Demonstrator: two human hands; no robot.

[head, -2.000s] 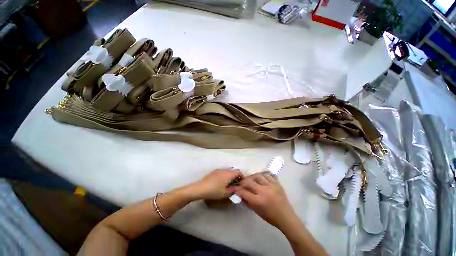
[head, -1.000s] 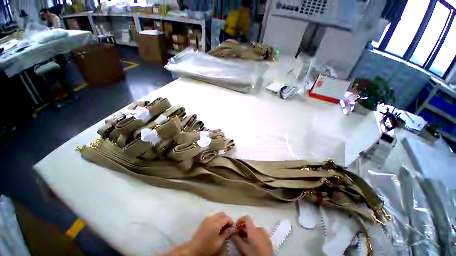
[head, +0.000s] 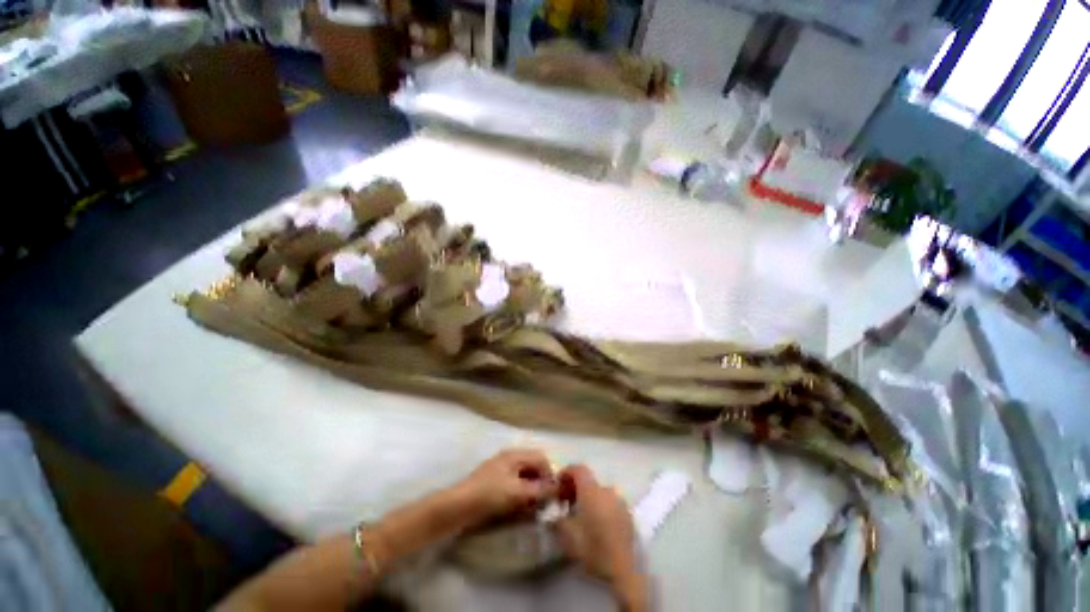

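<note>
My left hand [head: 508, 484] and my right hand [head: 594, 526] meet near the table's front edge, fingertips close together. Between and below them is a tan folded webbing bundle [head: 508, 550], blurred and partly hidden. A small white piece of band [head: 553, 510] shows at the fingertips. A white serrated band [head: 660, 500] lies beside my right hand. Long tan webbing straps [head: 514, 401] lie in a row across the table, with gold hardware at both ends. A heap of finished bundles [head: 412, 269] with white bands rests on the row's left part.
More white serrated bands [head: 795, 526] lie at the right. Plastic-wrapped grey lengths [head: 1022, 478] are at the far right. A plastic-covered stack [head: 526, 120], a red-and-white box [head: 795, 179] and a plant [head: 902, 191] stand at the far side. Cartons [head: 227, 93] stand beyond the table.
The view tilted up, then slightly down again. Both hands stay together at the bundle; more of the bundle and forearm shows than one second ago.
</note>
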